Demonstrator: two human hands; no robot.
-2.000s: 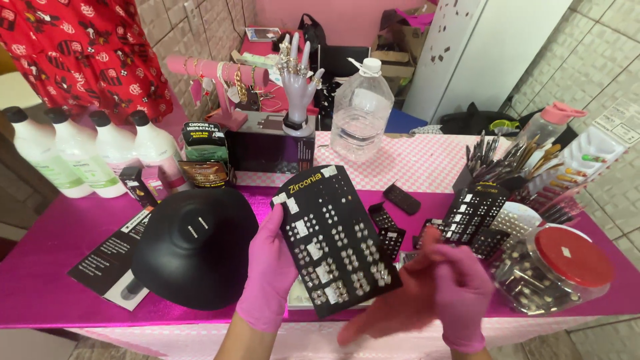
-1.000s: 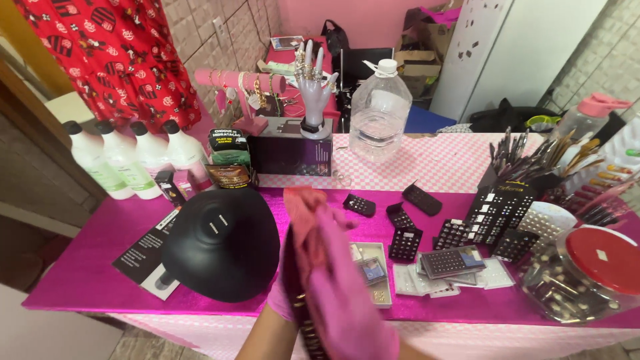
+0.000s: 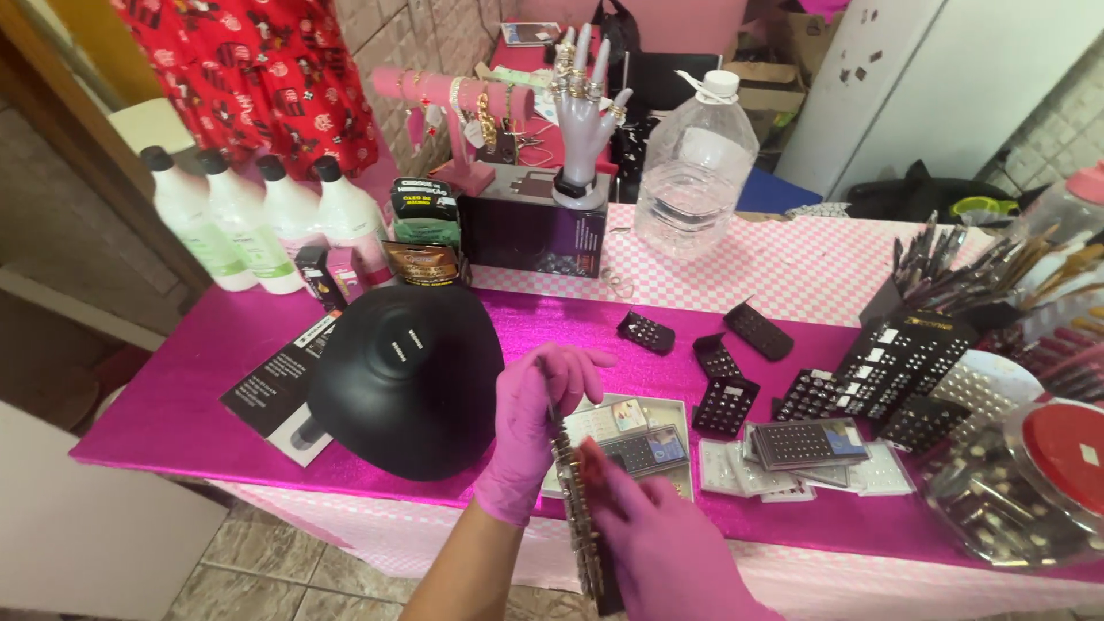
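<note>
My left hand (image 3: 526, 431), in a pink glove, grips the upper end of a black earring display card (image 3: 576, 509) that is turned edge-on, its rows of studs facing left. My right hand (image 3: 664, 543), gloved too, presses a red cloth (image 3: 593, 461) to the card's other side; its fingertips are partly hidden. Behind the hands lies a white tray (image 3: 688, 448) with small stud cases in it. To its right is a pile of flat clear cases (image 3: 806, 444), and small black earring cards (image 3: 724, 405) stand and lie behind them.
A black dome-shaped object (image 3: 410, 379) stands left of my hands, with bottles (image 3: 267, 228) behind it. A hand-shaped ring stand (image 3: 586, 121), a bracelet stand (image 3: 457, 112) and a large water bottle (image 3: 699, 164) are at the back. A red-lidded jar (image 3: 1018, 483) and brushes (image 3: 992, 267) stand right.
The display card faced the camera two seconds ago and is now edge-on. My right hand, apart from it then, is against it with the red cloth.
</note>
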